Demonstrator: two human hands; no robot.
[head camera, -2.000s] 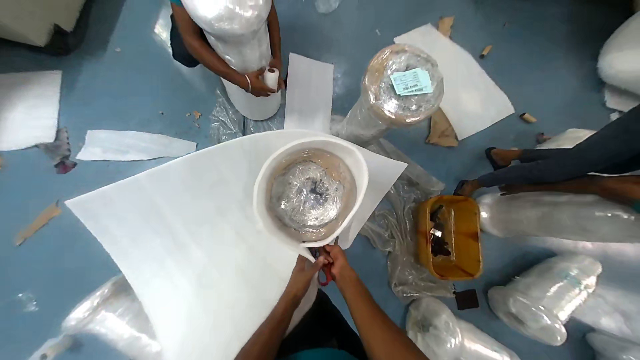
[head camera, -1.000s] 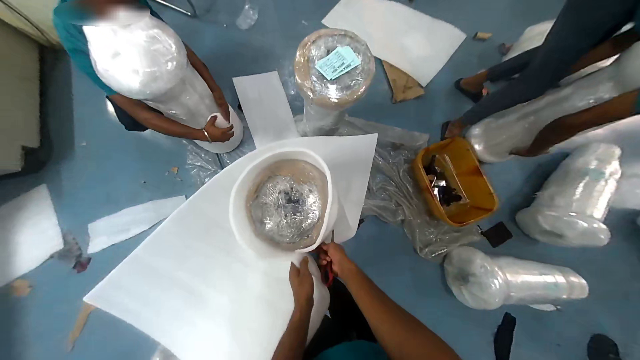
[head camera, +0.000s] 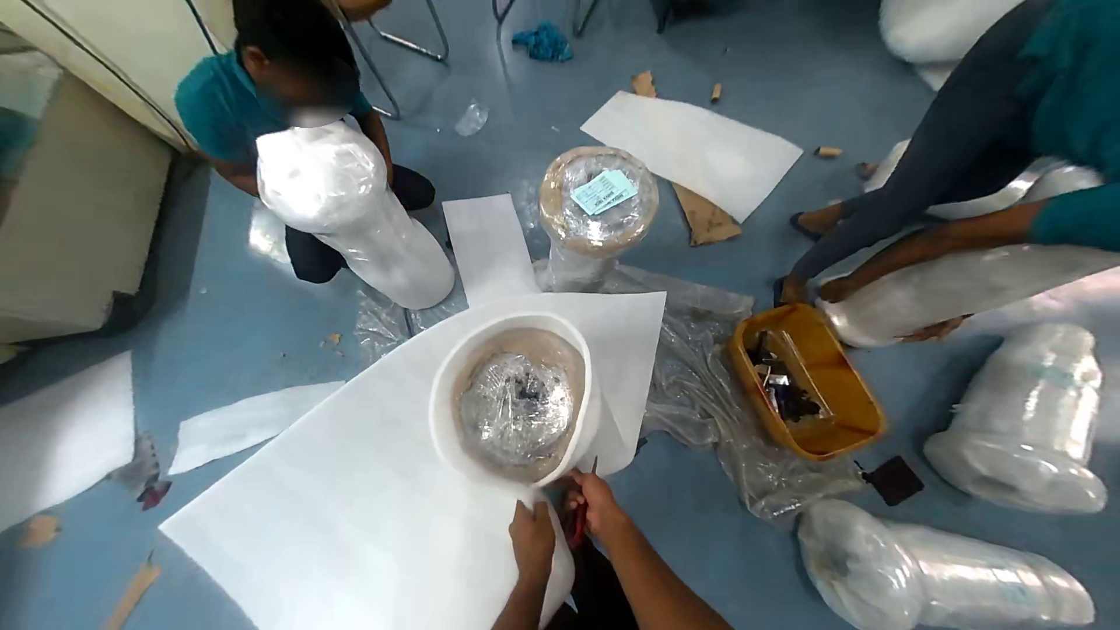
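Observation:
A wrapped cylindrical bundle (head camera: 516, 398), its top covered in clear film, stands upright with white foam sheet (head camera: 350, 490) curled around it. The rest of the sheet spreads to the left over the floor. My left hand (head camera: 532, 534) grips the sheet's edge just below the bundle. Close beside it on the right, my right hand (head camera: 595, 507) holds red-handled scissors (head camera: 579, 525), whose blade tip points up near the foam's rim. How far the blades are apart cannot be told.
Behind stands another wrapped roll (head camera: 599, 197) bearing a label. A yellow bin (head camera: 809, 385) with tools sits right, near crumpled plastic film (head camera: 726, 420) and wrapped bundles (head camera: 945, 564). One person at upper left holds a wrapped bundle (head camera: 376, 227); another person bends at right over one.
The person at upper left has tilted the wrapped bundle and holds it differently. Both my hands stay at the foam's edge below the bundle. The view has shifted.

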